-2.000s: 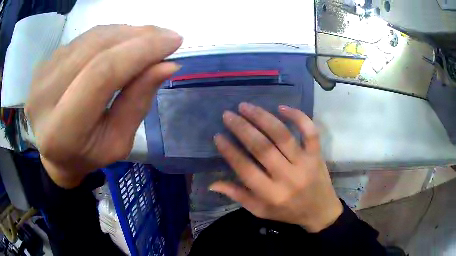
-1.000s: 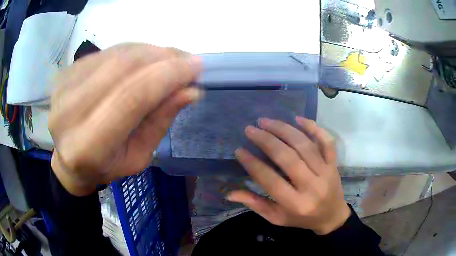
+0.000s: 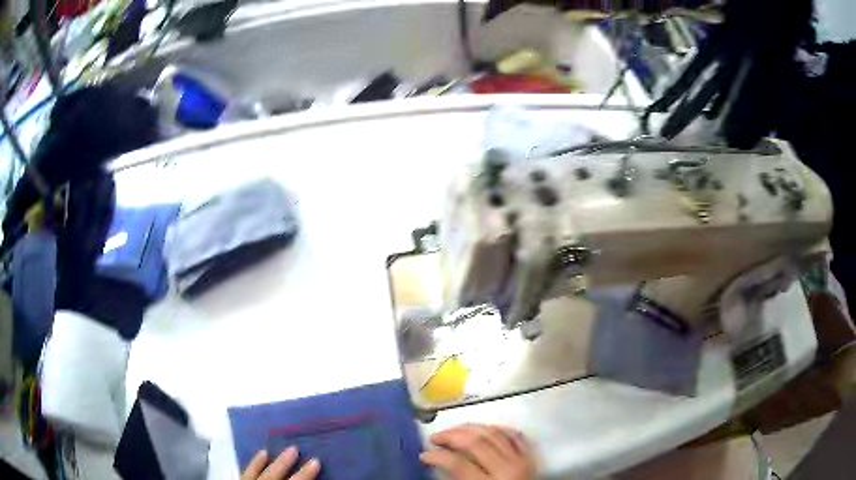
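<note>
The blue sewing template [image 3: 375,405] lies on the white table at the bottom edge of the view, left of the sewing machine bed, with a thin red strip across it. Its lower part is cut off by the picture's edge. My left hand [image 3: 280,465] shows only as fingertips resting on the template's lower left. My right hand [image 3: 483,453] lies at the template's right edge, fingers bent, partly cut off. The frame is blurred, so whether either hand grips the template cannot be told.
The cream sewing machine [image 3: 638,220] stands at right, over a metal bed with a yellow patch [image 3: 446,380]. Grey cloth [image 3: 643,347] with dark snips lies beside it. Grey-black pieces [image 3: 160,441], a white stack [image 3: 84,375], a folded grey bundle [image 3: 235,225] and blue pieces [image 3: 141,246] are at left.
The view has lifted towards the machine and far table. The template's raised flap now appears lowered. My left hand has come down from the flap onto the template; my right hand is at its right edge.
</note>
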